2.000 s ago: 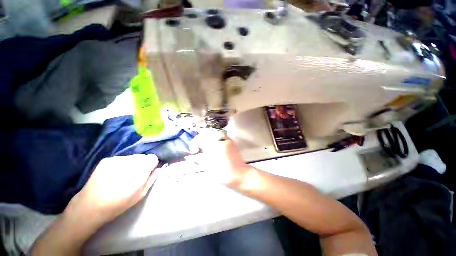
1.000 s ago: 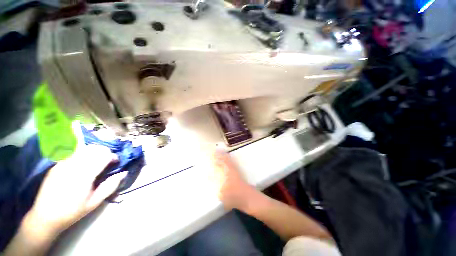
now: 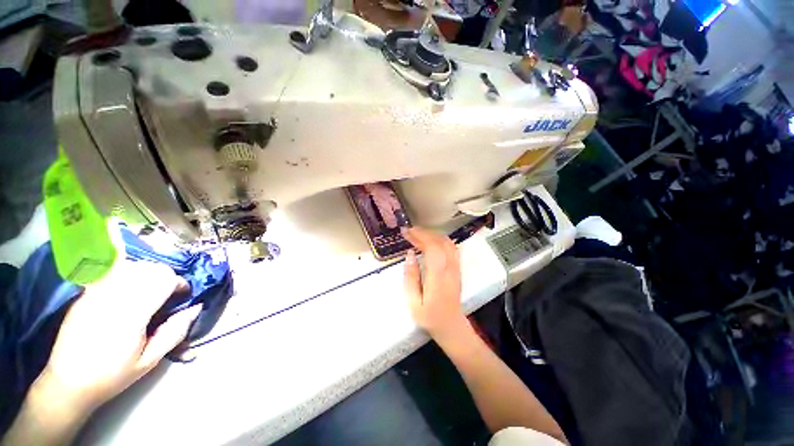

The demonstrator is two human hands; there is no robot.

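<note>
My left hand (image 3: 113,335) holds the edge of the navy garment (image 3: 205,274), which looks bright blue near the lamp, left of the presser foot area. The rest of the garment hangs at the left edge of the view. My right hand (image 3: 437,283) lies at the lower right edge of the smartphone (image 3: 380,218), its fingertips at the screen, holding nothing. The phone leans under the arm of the off-white sewing machine (image 3: 348,113). The needle is lost in glare.
A neon tag (image 3: 77,222) hangs left of the machine head. A slim dark tool (image 3: 473,228), likely snips, and black-handled scissors (image 3: 534,214) lie right of the phone. A dark garment pile (image 3: 601,340) is at the lower right, off the white table (image 3: 348,357).
My right hand has moved right and away from the needle area to the phone. My left hand has shifted left in view with the garment edge, and the view has turned right.
</note>
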